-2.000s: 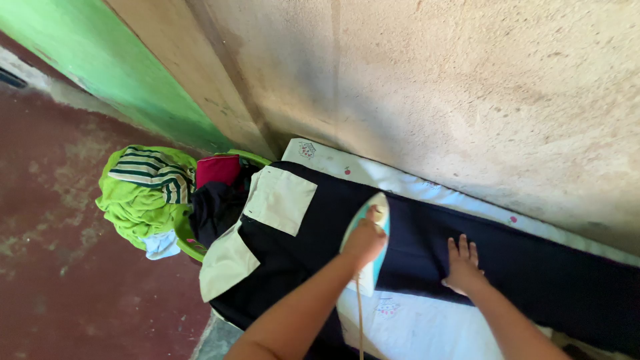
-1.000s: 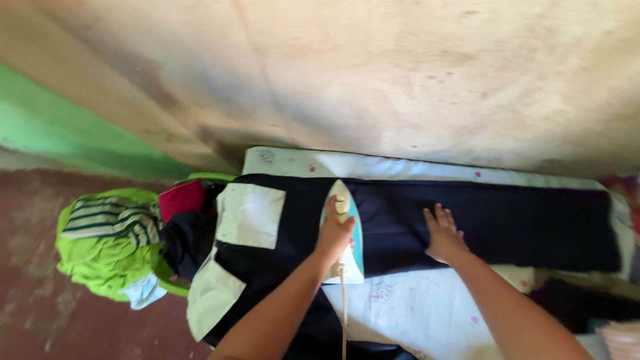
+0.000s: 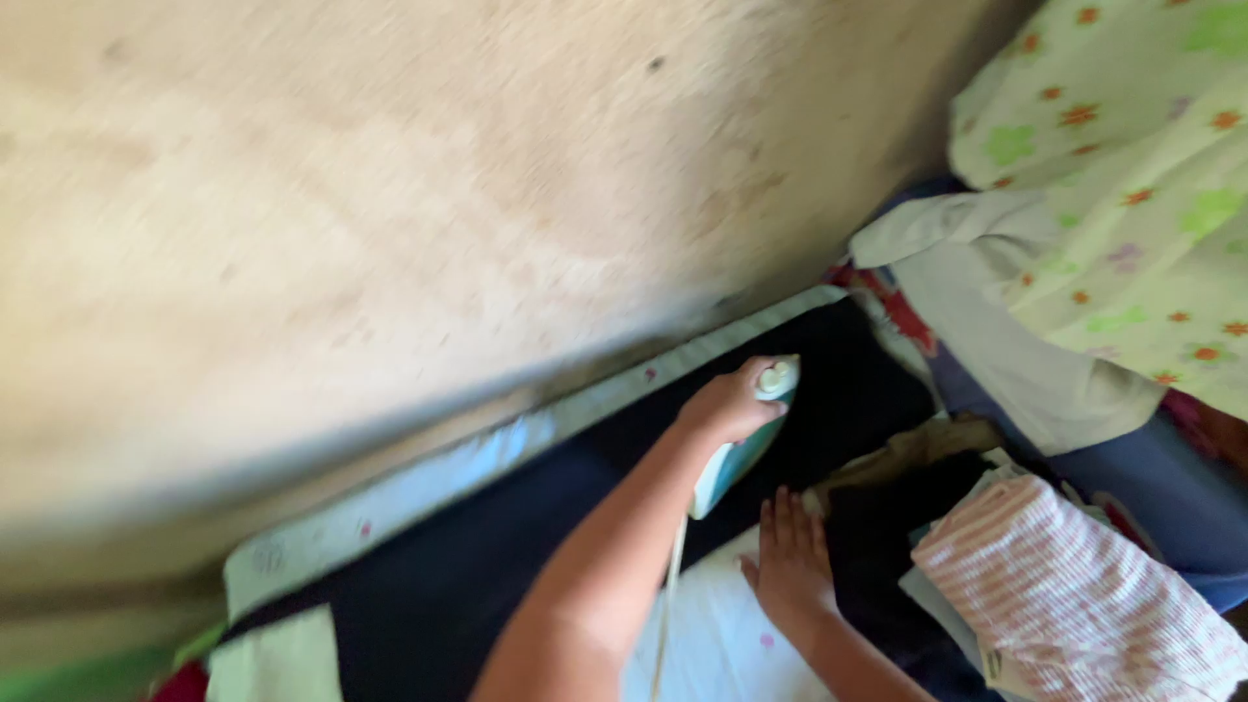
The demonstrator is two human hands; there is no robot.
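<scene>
My left hand (image 3: 731, 405) is closed around the handle of a white and teal clothes iron (image 3: 746, 458), whose sole rests on the dark trousers (image 3: 487, 531). The trousers lie stretched along a white padded cloth (image 3: 458, 473) with small printed flowers. A pale pocket lining (image 3: 278, 658) shows at the lower left. The iron's cord (image 3: 669, 604) runs down toward the bottom edge. My right hand (image 3: 795, 561) lies flat with its fingers spread, just below the iron at the near edge of the trousers, holding nothing.
A plain wall (image 3: 390, 195) runs along the far side. At the right are folded clothes with a pink striped piece (image 3: 1082, 585) on top, a beige garment (image 3: 1024, 322) and a hanging floral cloth (image 3: 1131, 195). Part of something red (image 3: 180, 682) shows at the lower left.
The iron in my left hand has moved along the trousers toward their far right end. My right hand has shifted to the near edge of the trousers. The view has swung right.
</scene>
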